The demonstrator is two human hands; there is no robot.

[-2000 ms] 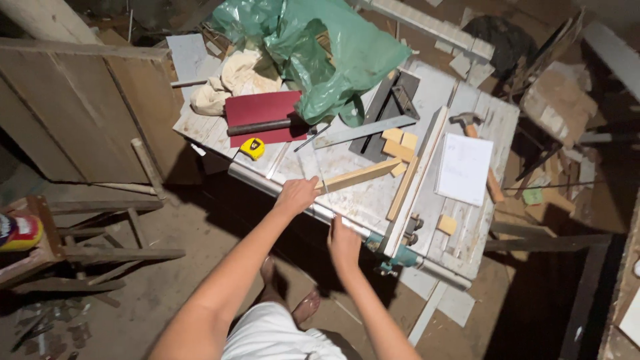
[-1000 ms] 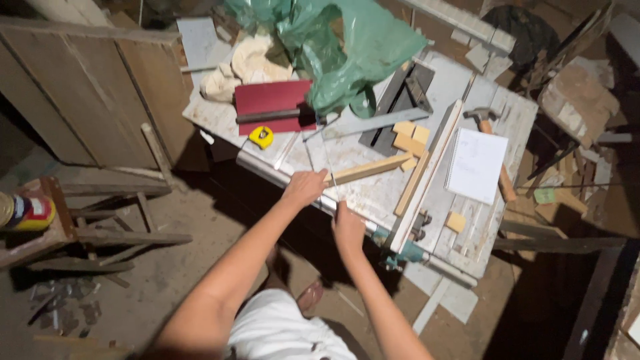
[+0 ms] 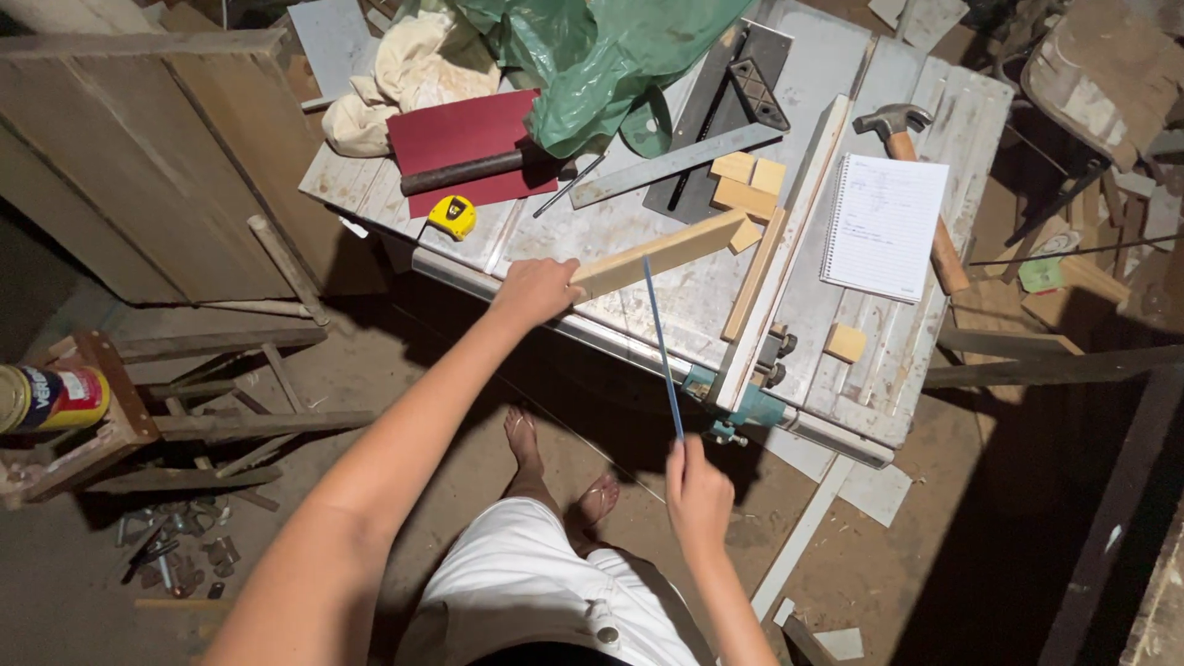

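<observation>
My left hand [image 3: 539, 292] grips the near end of a pale wooden strip [image 3: 661, 254], which lies at a slant on the metal-topped work table [image 3: 541, 217]. Below the table's front edge, my right hand [image 3: 698, 490] is closed on the lower end of a thin bluish blade [image 3: 663, 351]; its upper tip meets or overlaps the strip's near side. The handle is hidden in the fist. Small wooden blocks [image 3: 746, 197] lie by the strip's far end, and a narrow wooden piece [image 3: 755, 277] rests along the long fence [image 3: 786, 254].
A yellow tape measure [image 3: 452, 217], red sheet [image 3: 462, 139], steel ruler [image 3: 675, 166] and green plastic bag [image 3: 601, 65] lie at the back left. Right of the fence are a claw hammer [image 3: 925, 194], a spiral notebook [image 3: 884, 227] and a wooden block [image 3: 845, 342]. A wooden stand [image 3: 120, 388] holds a can.
My right hand has moved away from the wooden strip, toward my body, with the blade now showing between them. My left hand keeps hold of the strip's end.
</observation>
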